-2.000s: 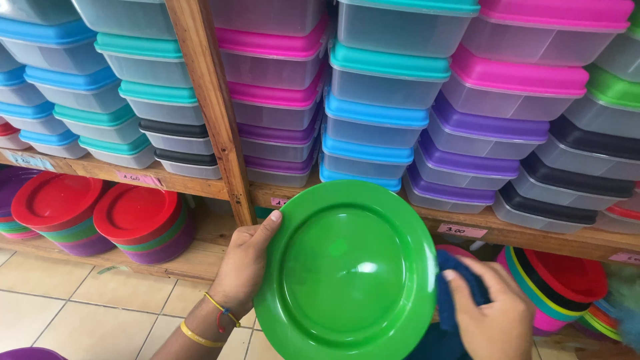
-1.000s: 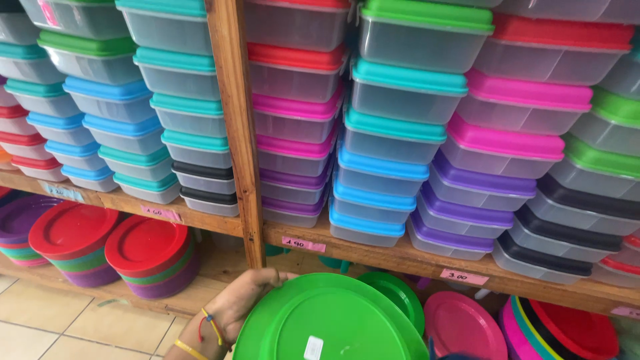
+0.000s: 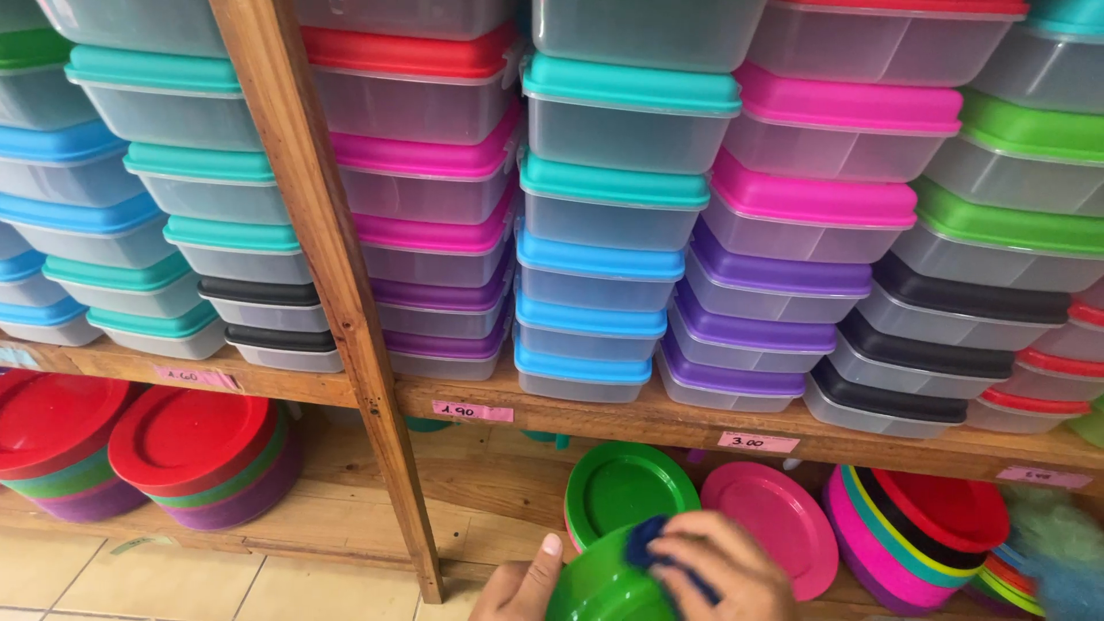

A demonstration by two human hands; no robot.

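Low in the head view, my left hand point(image 3: 517, 586) grips the left edge of a shiny green plastic plate or lid point(image 3: 604, 580), thumb up; its lower part is cut off by the frame. My right hand point(image 3: 729, 565) presses a dark blue cloth point(image 3: 651, 545) against the right side of this green piece. Just behind it on the bottom shelf lies another green plastic plate point(image 3: 632, 487), with a pink plate point(image 3: 772, 528) to its right, partly behind my right hand.
Stacks of clear containers with coloured lids point(image 3: 604, 267) fill the wooden shelf point(image 3: 586, 423) above. A wooden post point(image 3: 345, 302) stands left of my hands. Red-topped stacks point(image 3: 194, 440) sit at lower left, a multicoloured stack point(image 3: 914, 535) at lower right, above floor tiles point(image 3: 328, 578).
The green piece has gone from face-on, to showing a side with a white sticker, to low in view at a tilt. The cloth is back in sight on it. The view has shifted.
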